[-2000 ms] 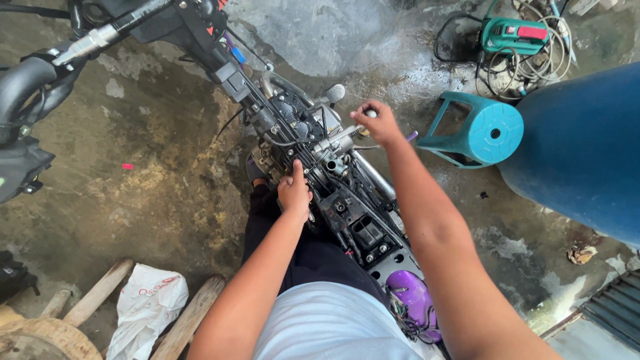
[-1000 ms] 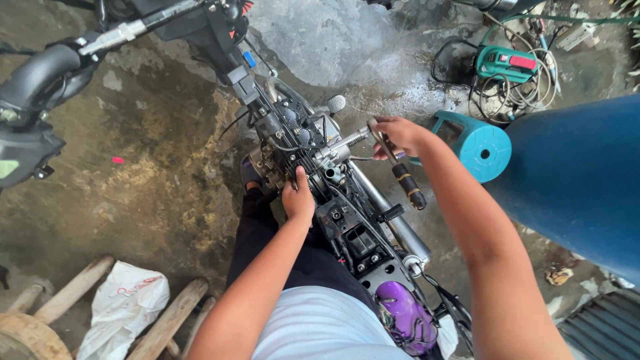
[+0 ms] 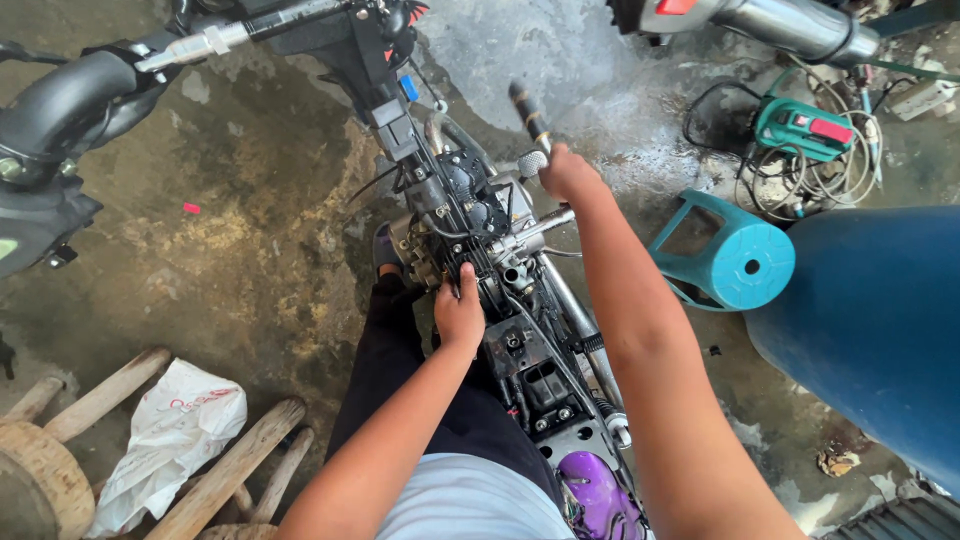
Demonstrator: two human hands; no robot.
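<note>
A motorcycle frame (image 3: 517, 345) with its body panels off runs from the handlebar at upper left down to a purple part (image 3: 596, 491) near the bottom. My right hand (image 3: 571, 176) is closed around a ratchet-type wrench (image 3: 531, 116), whose dark grip with light bands points up and away from the frame. Just below that hand, a silver shaft (image 3: 551, 221) extends from the engine area; whether it joins the wrench is hidden. My left hand (image 3: 460, 311) rests on the frame's near side beside the engine, thumb up, its fingers partly hidden.
A turquoise plastic stool (image 3: 752, 266) stands right of my forearm, beside a large blue container (image 3: 862, 322). Behind them lies a green and red power device (image 3: 810, 127) with coiled cables. Wooden stools (image 3: 225, 472) and a white plastic bag (image 3: 176, 435) are at lower left.
The wrench grip has swung from pointing down and right to pointing up and left, with my right hand still on the tool. My left hand stays at the frame.
</note>
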